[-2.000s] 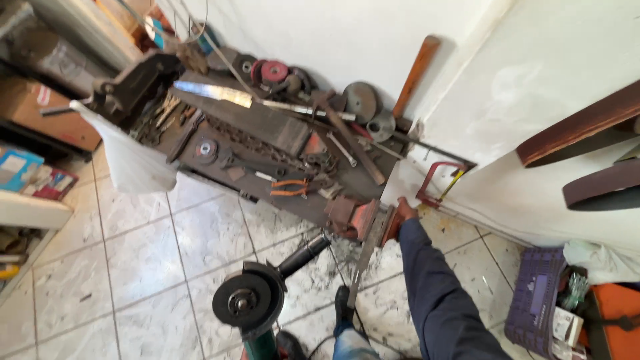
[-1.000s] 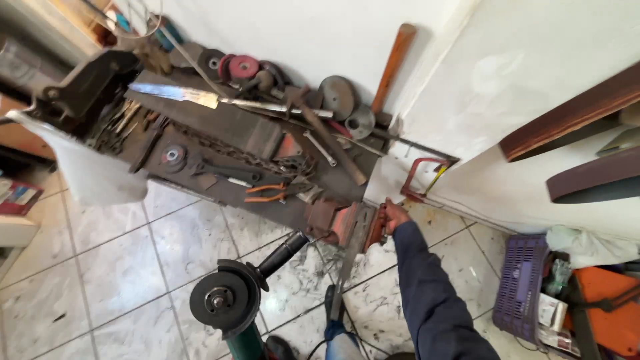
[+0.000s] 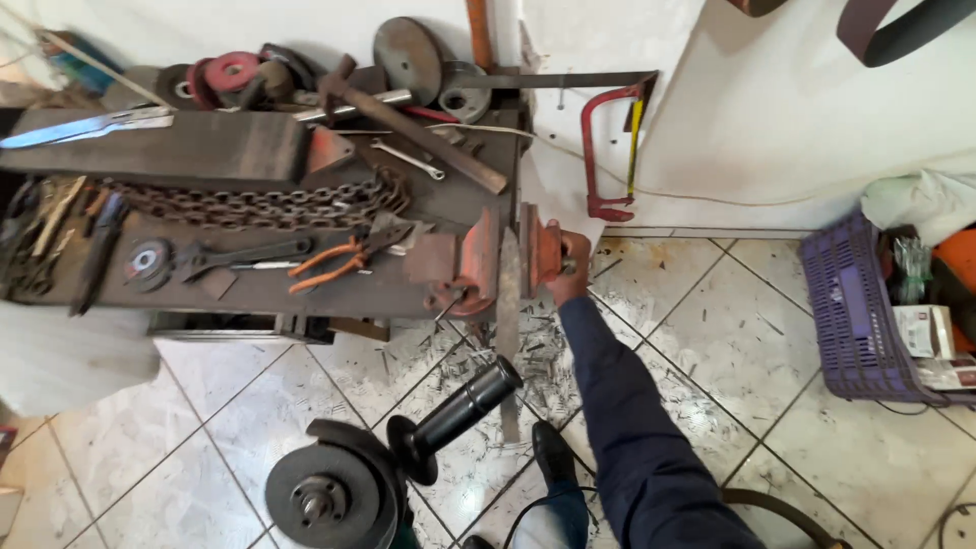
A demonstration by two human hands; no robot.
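Note:
My right hand (image 3: 570,263) is closed around the outer end of a red bench vise (image 3: 474,263) at the bench's right end. Between the vise jaws stands a long flat metal bar (image 3: 508,305), its lower part reaching down over the floor. An angle grinder (image 3: 335,496) with a dark disc and a black side handle (image 3: 469,408) is at the bottom, left of the bar and apart from it. My left hand is out of view; what supports the grinder is hidden below the frame.
On the bench (image 3: 396,293) lie orange-handled pliers (image 3: 332,263), an adjustable wrench (image 3: 244,255), a chain (image 3: 259,206), a hammer (image 3: 419,130) and a shiny blade (image 3: 88,126). A red hacksaw (image 3: 591,152) hangs by the wall. A purple crate (image 3: 850,313) stands right; metal scraps litter the tiles.
The view has turned and moved nearer the bench. My right hand stays at the vise, and the bar remains between its jaws. The grinder is still beside the bar.

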